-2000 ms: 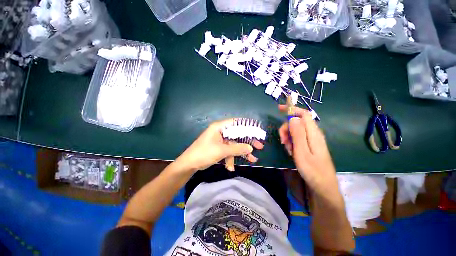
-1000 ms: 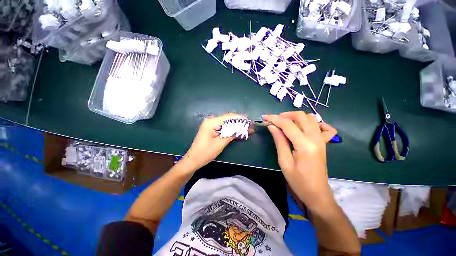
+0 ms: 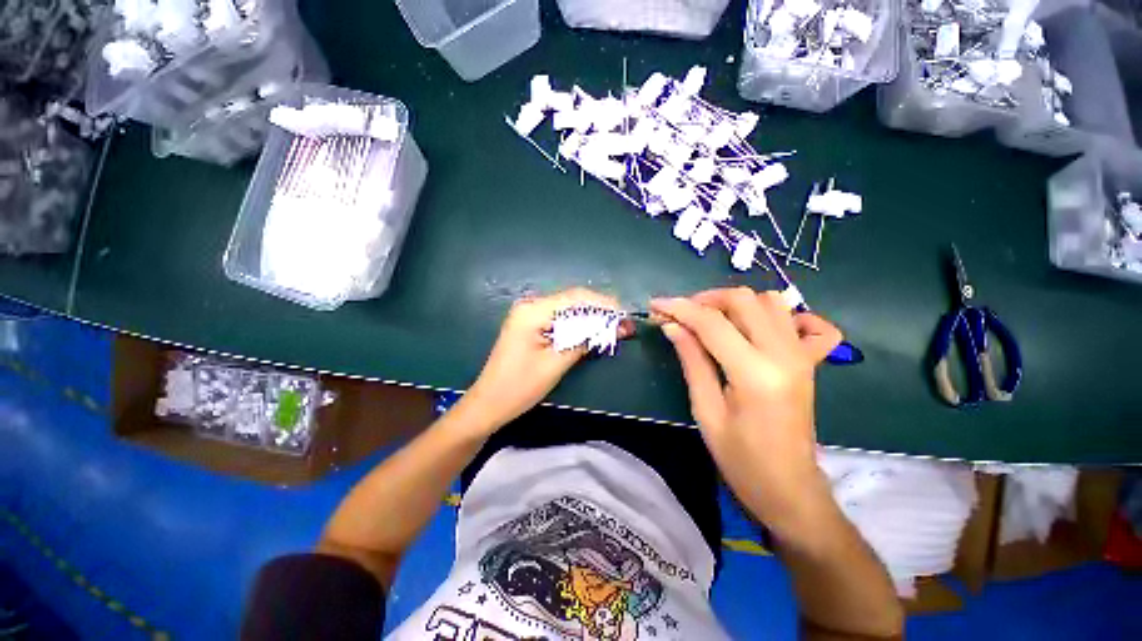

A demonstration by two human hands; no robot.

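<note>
My left hand (image 3: pixel 532 354) holds a bunch of white moulded parts (image 3: pixel 585 328), their heads lined up side by side near the bench's front edge. My right hand (image 3: pixel 751 363) grips a pen-shaped tool (image 3: pixel 845 354); its blue end sticks out to the right of the hand. The tool's thin front end points left, at the right side of the bunch; whether it touches is too small to tell. A loose pile of white parts with thin metal legs (image 3: pixel 670 157) lies beyond my hands.
A clear tub of lined-up parts (image 3: pixel 407 207) stands at left, with stacked full tubs (image 3: pixel 294 94) beyond it. An empty clear tub (image 3: pixel 486 44) is at the back. Tubs of jumbled parts (image 3: pixel 820 82) stand back right. Dark blue-handled cutters (image 3: pixel 967 338) lie at right.
Since two seconds ago, my right hand has turned and brought the tool's thin front end to the bunch. My left hand has tilted the bunch. The view has shifted slightly.
</note>
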